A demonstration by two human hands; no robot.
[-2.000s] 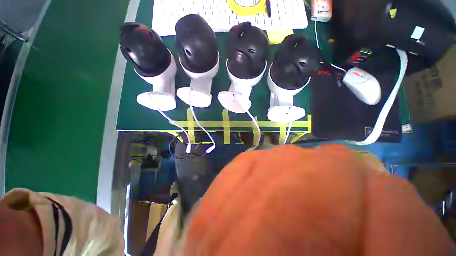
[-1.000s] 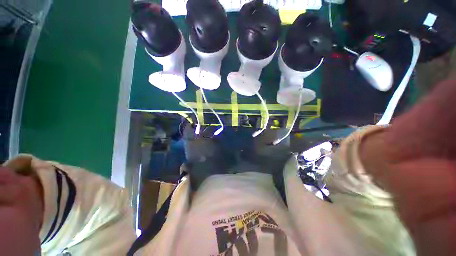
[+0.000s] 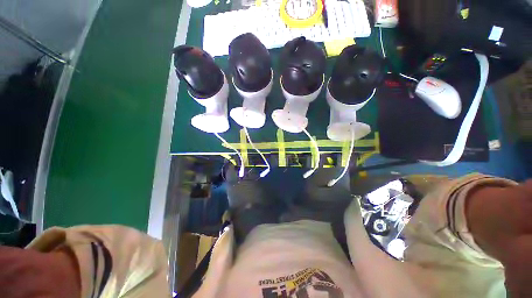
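Four security cameras with black heads and white bases stand in a row on the green mat: far left (image 3: pixel 201 73), second (image 3: pixel 251 64), third (image 3: pixel 302 67) and right (image 3: pixel 354 75). A thin white pigtail cable (image 3: pixel 348 166) hangs from the right camera's base over the bench edge; the others have similar leads. My left forearm (image 3: pixel 41 276) shows at the lower left and my right forearm (image 3: pixel 501 227) at the right edge. Both hands are out of the picture. No hand touches the cameras.
A white keyboard (image 3: pixel 251 26) lies behind the cameras, with a yellow tape roll (image 3: pixel 301 22) on it. A white mouse (image 3: pixel 438 98) lies on a black pad (image 3: pixel 408 137), beside a white strap (image 3: pixel 473 107). Connectors (image 3: pixel 380 224) lie near my lap.
The large blurred orange-red skin area over the lower middle has moved to the right edge, uncovering my lap and the connectors. The view has shifted; the cameras keep their row.
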